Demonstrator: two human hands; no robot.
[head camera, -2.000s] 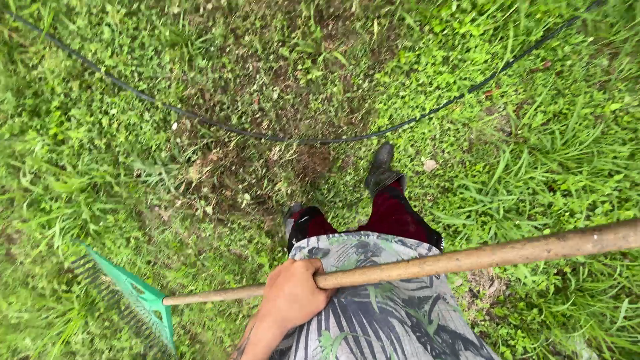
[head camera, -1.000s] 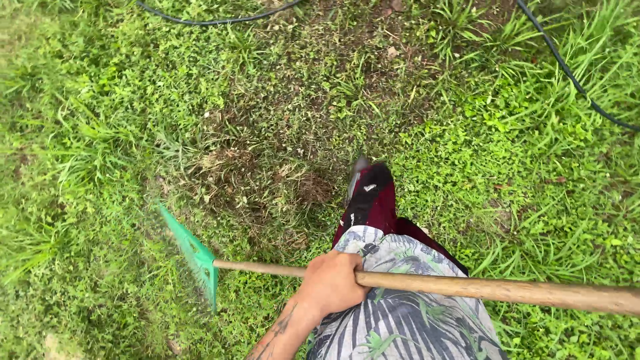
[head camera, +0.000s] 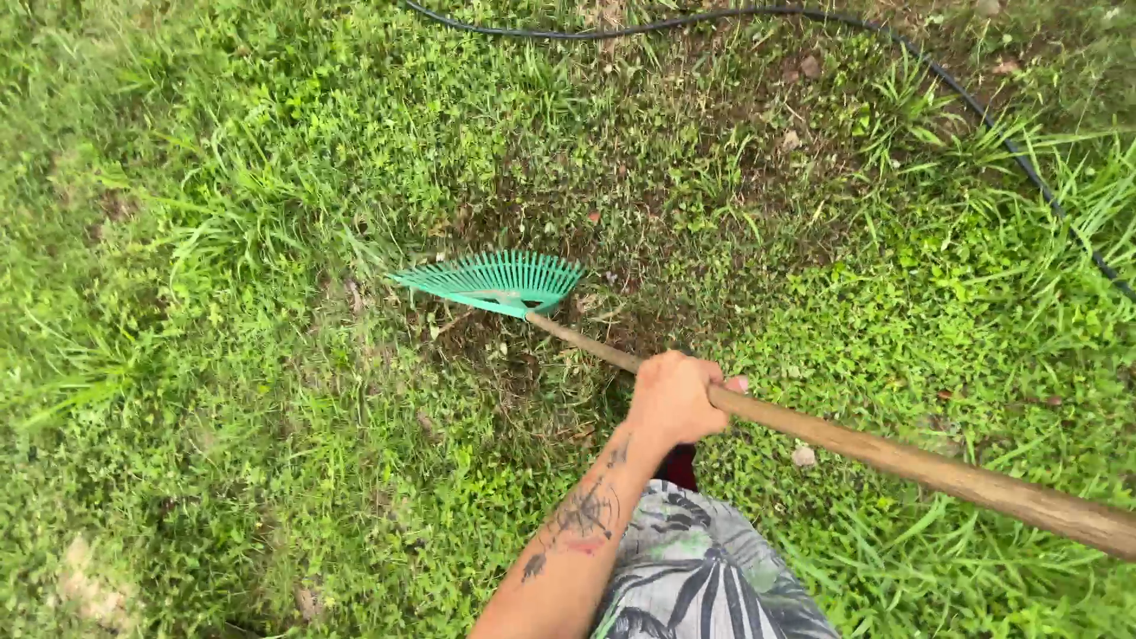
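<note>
My left hand (head camera: 679, 398) is closed around the wooden handle (head camera: 852, 442) of a leaf rake, a little above its lower part. The handle slopes from the rake head down to the right edge of the view. At its far end the green fan-shaped rake head (head camera: 510, 284) lies over grass and dry clippings (head camera: 497, 355), its tines pointing away from me. My right hand is outside the view, and so is the upper end of the handle.
A black hose (head camera: 745, 12) curves across the grass at the top and down the right side. Small stones (head camera: 803, 456) and tall grass tufts (head camera: 235, 217) dot the ground. My patterned shirt (head camera: 710, 568) shows at the bottom.
The rake head has swung from my left to in front of me, over the dry clippings. My left hand has reached forward with the handle in its grasp.
</note>
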